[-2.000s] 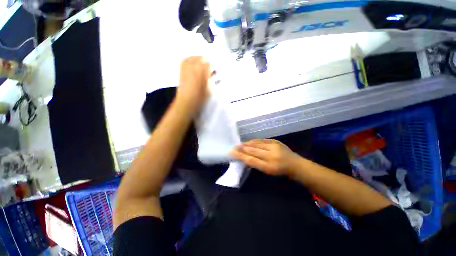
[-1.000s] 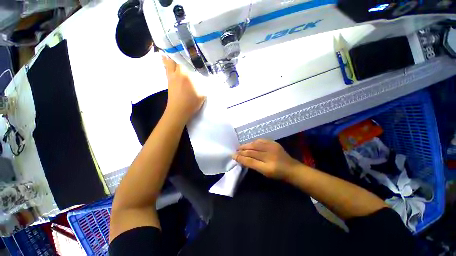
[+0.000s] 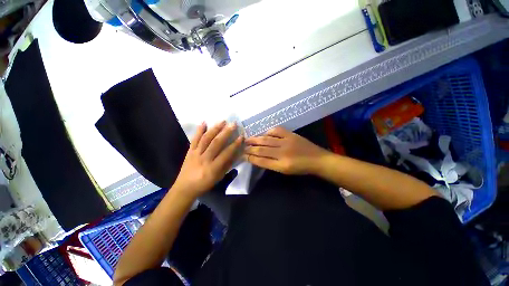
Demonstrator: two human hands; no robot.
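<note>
A white panel [image 3: 240, 180] lies at the front table edge, mostly hidden under my hands, with its lower end hanging toward my lap. My left hand [image 3: 214, 156] lies flat over it, fingers extended. My right hand [image 3: 282, 151] touches its right side, fingertips close to my left fingers, pinching the fabric edge. A black fabric panel [image 3: 142, 123] lies left of my left hand, running down past the table edge. The presser foot area of the sewing machine [image 3: 216, 47] is above my hands, apart from the fabric.
Long black cut pieces [image 3: 44, 139] lie at the left. A black disc [image 3: 77, 21] is at the top left. A black rectangle [image 3: 418, 19] and yellow-blue snips [image 3: 375, 28] lie right. Blue baskets [image 3: 484, 139] with scraps are below the ruled edge [image 3: 335, 84].
My left hand has moved from beside the needle area down to the front edge, next to my right hand. More of the black panel shows. The camera view has shifted.
</note>
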